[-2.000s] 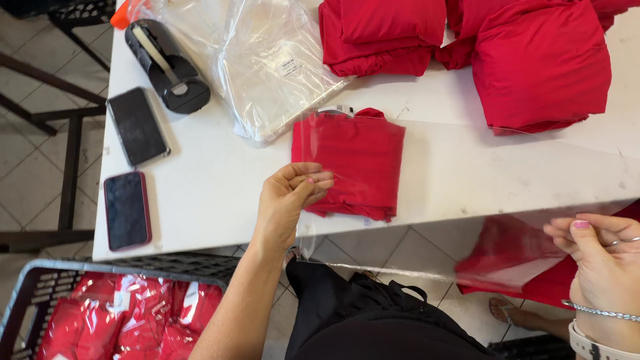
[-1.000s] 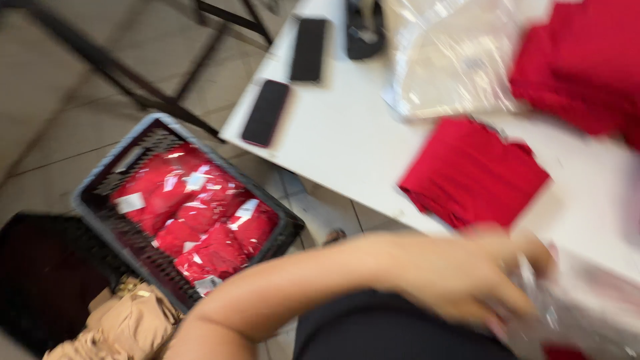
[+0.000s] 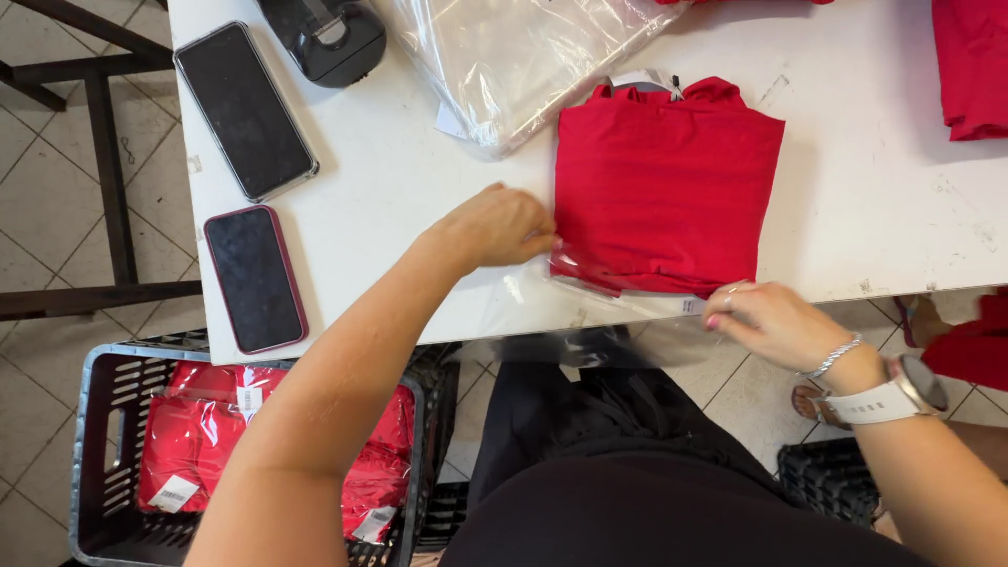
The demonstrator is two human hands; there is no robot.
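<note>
A folded red garment (image 3: pixel 661 189) lies on the white table, a small hang tag (image 3: pixel 642 80) at its far edge. A clear plastic bag (image 3: pixel 583 299) stretches between my hands, over the garment's near edge and past the table's edge. My left hand (image 3: pixel 504 226) grips the bag's rim beside the garment's left side, its fingers closed. At the near right corner, my right hand (image 3: pixel 752 319) pinches the other side of the bag by a small white label (image 3: pixel 691 305). Part of the bag is blurred.
Two phones (image 3: pixel 248 110) and a black tape dispenser (image 3: pixel 335 39) occupy the table's left side. A stack of clear bags (image 3: pixel 520 63) lies behind the garment, more red fabric (image 3: pixel 972 71) at right. Below left stands a black crate (image 3: pixel 83 472) of bagged red garments. Another person's foot (image 3: pixel 811 403) shows at lower right.
Both my hands are now at the near part of the garment, with the bag between them. A second ago the view was turned toward the crate and my arm reached across the front.
</note>
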